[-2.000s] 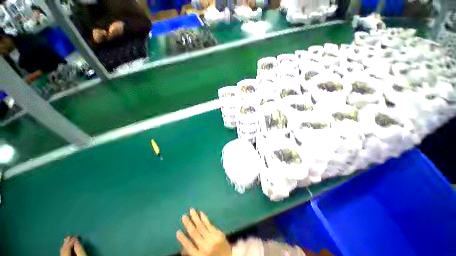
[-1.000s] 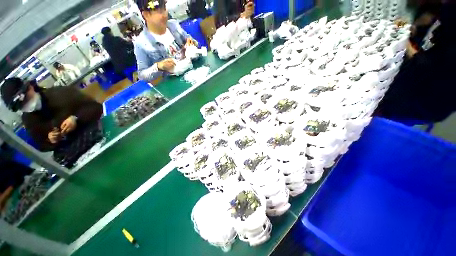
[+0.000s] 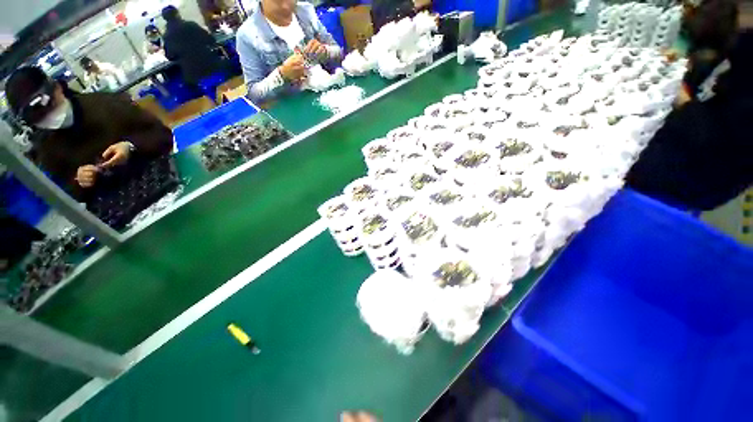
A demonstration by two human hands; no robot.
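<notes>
Stacks of white housings with dark circuit boards on top (image 3: 456, 276) crowd the right side of the green bench. A round white bundle (image 3: 392, 307) sits at their near left corner, beside the nearest stack. A yellow tool with a dark end (image 3: 242, 336) lies alone on the bench at centre left. Part of one hand (image 3: 358, 416) shows at the bottom edge, cut off and blurred; I cannot tell for sure which hand it is or its state. No other hand of mine is in view.
A deep blue tote (image 3: 632, 305) stands beside the bench at right. A pale rail (image 3: 223, 290) separates bench and conveyor (image 3: 248, 239). Two workers sit opposite, near a dark parts heap (image 3: 239, 146) and white parts (image 3: 404, 45). Another person is at far right. A grey post (image 3: 58, 188) rises at left.
The view has swung up and right since the first frame, then slightly back. Both hands left the picture; a bit of one now shows at the bottom edge. Stacks, bundle and tool lie as before.
</notes>
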